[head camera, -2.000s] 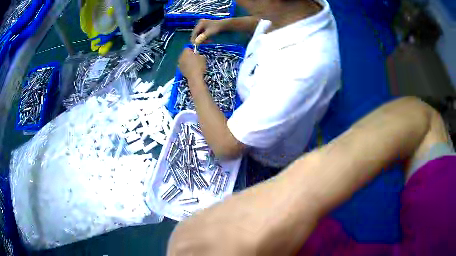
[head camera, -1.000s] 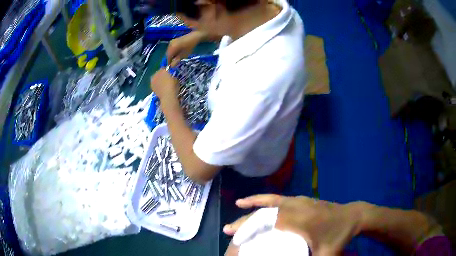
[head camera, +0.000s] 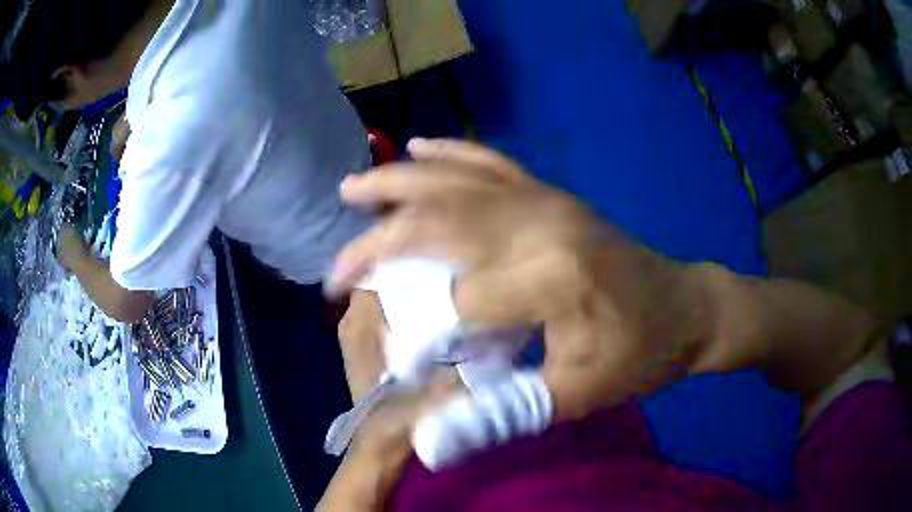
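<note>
My right hand (head camera: 560, 270) reaches in from the right, blurred, with its outer fingers spread. White sleeve-like material (head camera: 415, 310) covers part of its fingers, and a ribbed white finger cot (head camera: 485, 415) lies below it. My left hand (head camera: 375, 450) is low in the centre, partly hidden and blurred, close under the right. A pale, flat rounded piece (head camera: 352, 418) shows beside it; I cannot tell whether it is worn or held. Overlap and blur hide whether either hand grips anything.
A person in a white shirt (head camera: 220, 150) sits at the upper left. A white tray (head camera: 215, 400) of short metal tubes and a plastic bag (head camera: 60, 400) with white pieces lie on the green bench (head camera: 255, 460) at left. Cardboard boxes (head camera: 400, 45) stand on the blue floor (head camera: 590, 110).
The view has swung right, so bench and person moved left. My right hand now shows higher and nearer the centre. My left hand has become visible below it.
</note>
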